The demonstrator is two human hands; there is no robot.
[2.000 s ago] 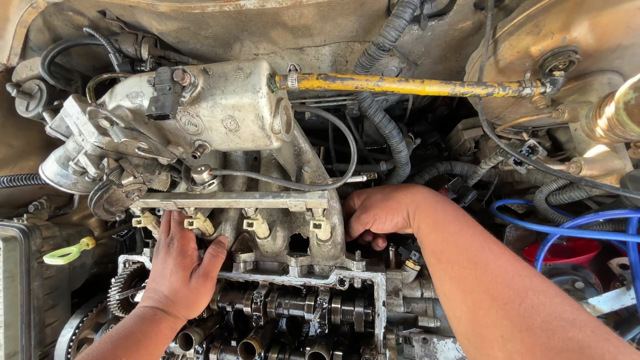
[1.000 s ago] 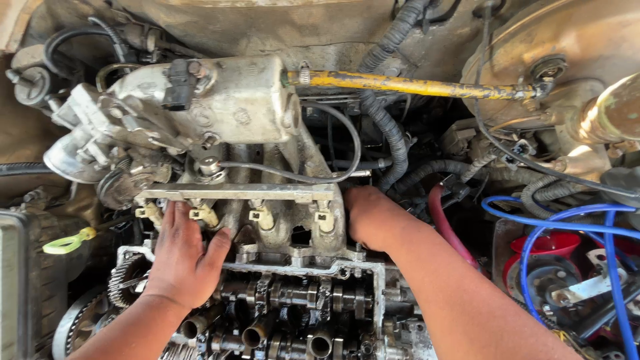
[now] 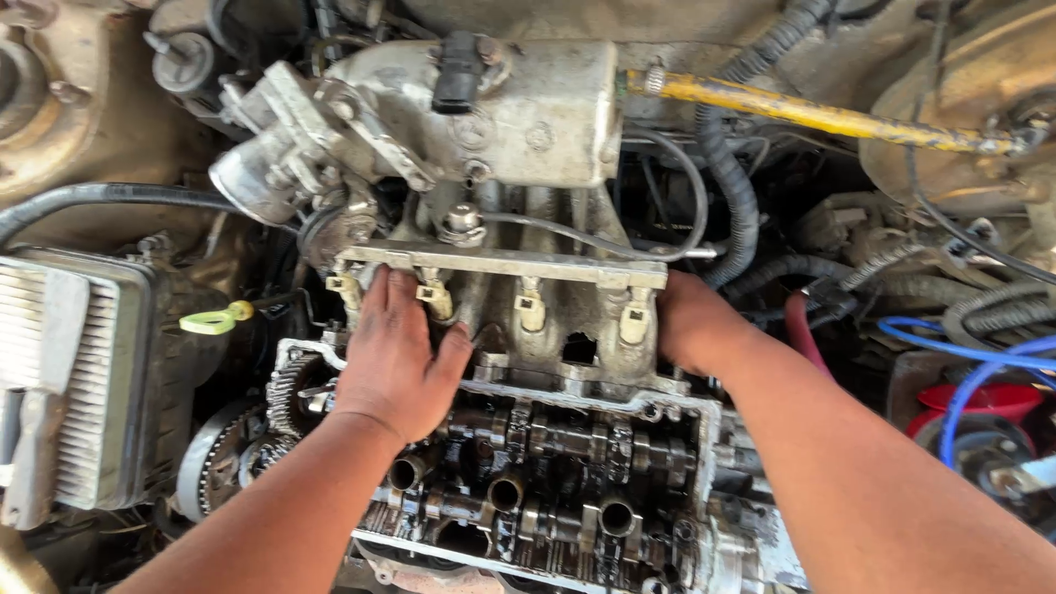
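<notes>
My left hand [image 3: 400,355] rests on the aluminium intake manifold [image 3: 536,107], its fingertips under the fuel rail [image 3: 511,261] between two pale fuel injectors, thumb spread to the right. My right hand [image 3: 701,322] reaches down behind the rail's right end; its fingers are hidden, so what they touch cannot be told. Below the manifold lies the open cylinder head [image 3: 561,487], with oily camshafts and round spark plug tubes showing. A grey thin hose [image 3: 697,198] loops above the rail.
A yellow pipe [image 3: 792,107] crosses the upper right beside a corrugated conduit [image 3: 734,181]. Blue hoses [image 3: 961,396] and a red funnel-like part [image 3: 982,404] are at right. A pleated air filter [image 3: 82,371] and the yellow-green dipstick handle [image 3: 214,319] are at left.
My right hand has gone from beside the manifold, where its fingers showed, to deeper behind the rail's end. My left hand stays on the manifold. The view has moved closer.
</notes>
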